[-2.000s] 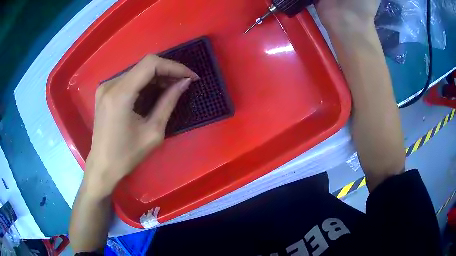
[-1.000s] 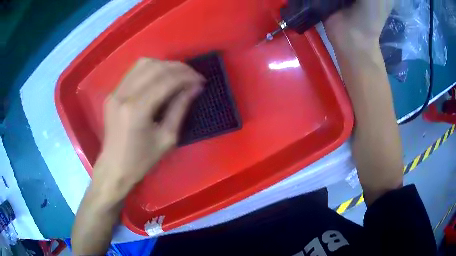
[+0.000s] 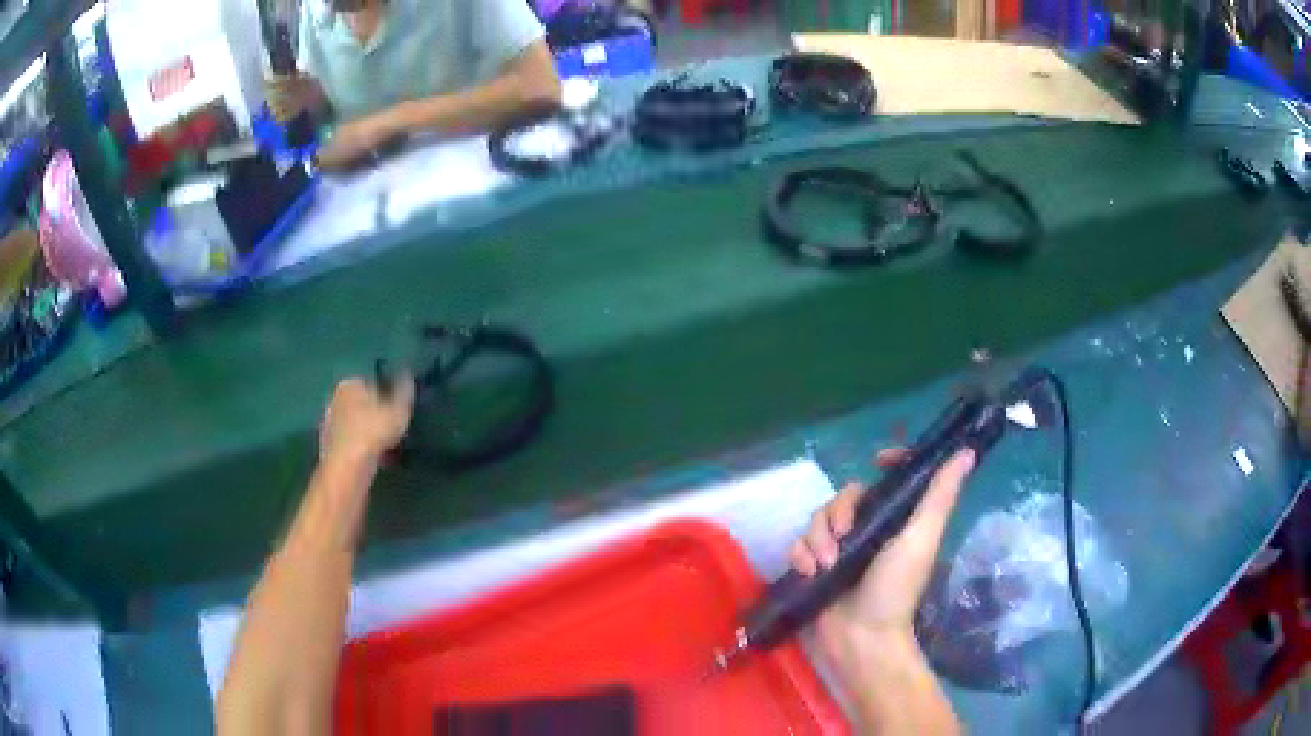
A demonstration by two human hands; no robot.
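My left hand (image 3: 367, 420) reaches over the green conveyor belt and grips the near left edge of a black headband assembly (image 3: 535, 388). The fingertips are blurred. My right hand (image 3: 877, 575) is closed around the black electric screwdriver (image 3: 880, 521), whose thin metal bit points down and left over the red tray (image 3: 575, 582). The black grid plate (image 3: 554, 715) lies in the tray, cut off by the bottom edge of the picture.
Another headband assembly (image 3: 848, 256) lies on the belt (image 3: 647, 309) at right. A person (image 3: 431, 65) works across the belt. A black cord (image 3: 1071, 546) and clear plastic bag (image 3: 1028, 575) are right of my right hand.
The view has lifted to show the belt. My left hand has moved from above the grid plate to the headband assembly on the belt. My right hand still holds the screwdriver.
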